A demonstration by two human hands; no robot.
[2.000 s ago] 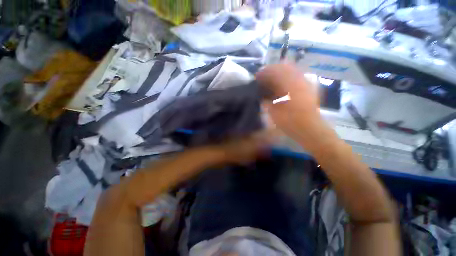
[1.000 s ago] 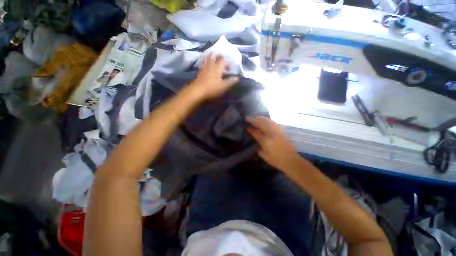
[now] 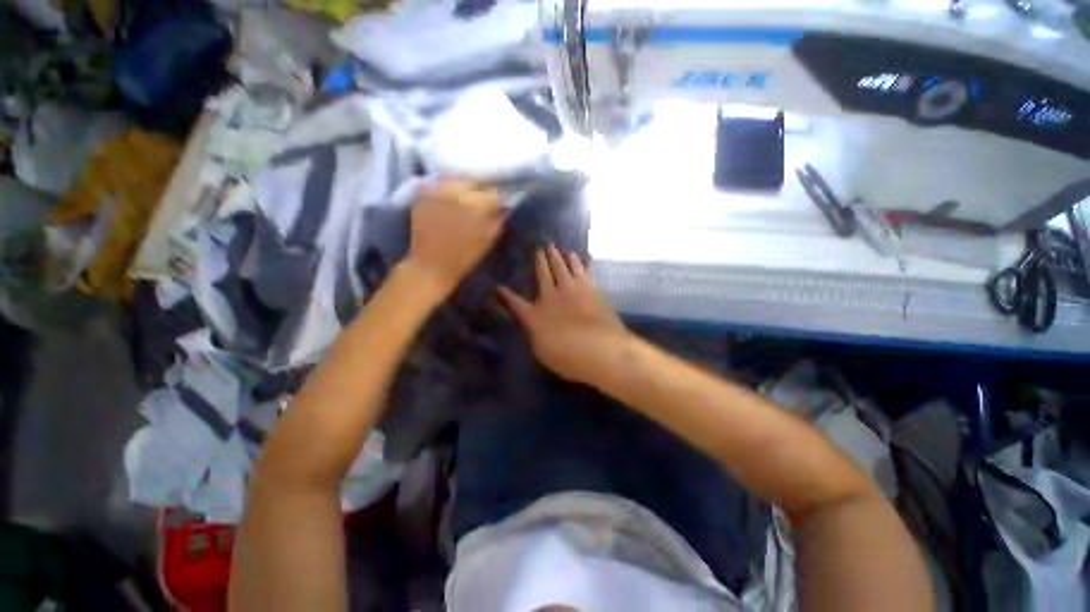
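A dark grey garment piece [image 3: 460,313] lies at the left end of the machine table and hangs over my lap. My left hand [image 3: 459,225] grips its upper part with curled fingers, beside pale cloth. My right hand [image 3: 571,313] lies flat on the dark cloth with its fingers spread, just right of my left hand and lower. The white sewing machine [image 3: 723,81] with blue stripe stands behind. Its needle area is washed out by the bright lamp, just above the dark cloth.
A phone [image 3: 749,148], dark snips [image 3: 825,201], a red-handled tool [image 3: 944,220] and black scissors [image 3: 1026,287] lie on the table to the right. Heaped grey-white cloth [image 3: 313,203] fills the left. A red basket [image 3: 197,560] stands on the floor at lower left.
The dark cloth, earlier lifted and then spread, now lies bunched near the needle. My hands have come closer together. The view has shifted, so the machine sits further left and higher.
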